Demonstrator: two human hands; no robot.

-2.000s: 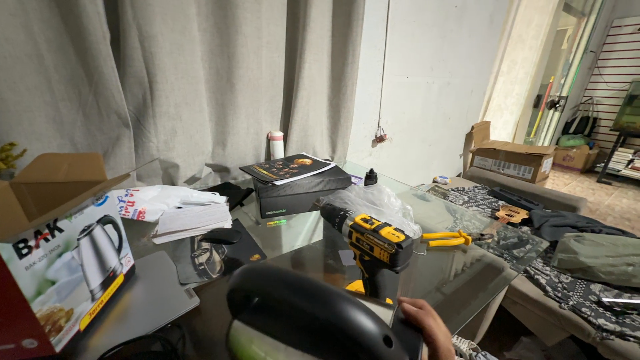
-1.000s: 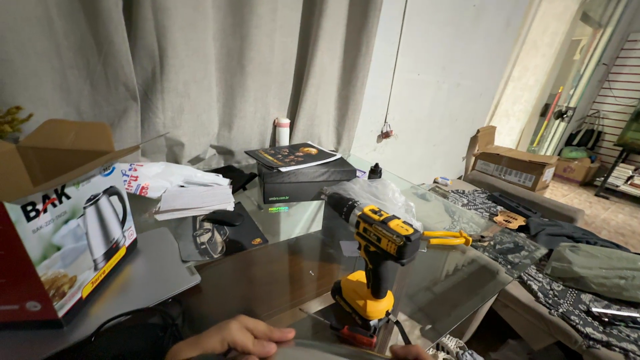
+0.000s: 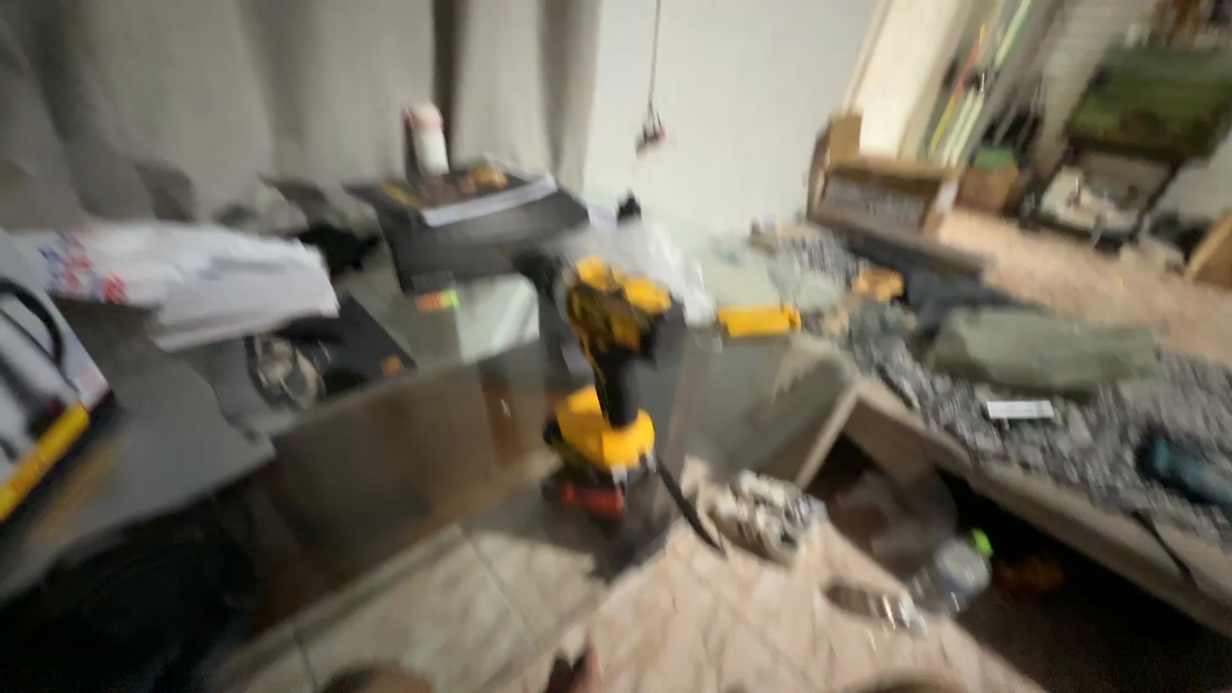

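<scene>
The view is blurred. A yellow and black cordless drill (image 3: 611, 356) stands upright on its battery base near the edge of the glass table (image 3: 375, 472), its chuck pointing left. A dark strap hangs from its base. Neither of my hands can be made out. Blurred skin-toned shapes lie along the bottom edge of the view, and I cannot tell what they are. Behind the drill are a clear plastic bag (image 3: 650, 255) and a yellow-handled tool (image 3: 760, 320). A black box (image 3: 472, 236) with a printed booklet on it sits farther back.
On the left lie a grey flat panel (image 3: 164, 443), a kettle carton (image 3: 48, 395) and a white plastic bag (image 3: 183, 265). To the right, a patterned cloth (image 3: 1088, 443) bears a green folded cloth (image 3: 1044, 348). Shoes (image 3: 765, 510) and a clear container (image 3: 953, 573) are on the floor.
My hands, at the bottom edge one second ago, are no longer discernible. The rounded black-handled object in front of the drill two seconds ago has left the view. The view has tilted down and right.
</scene>
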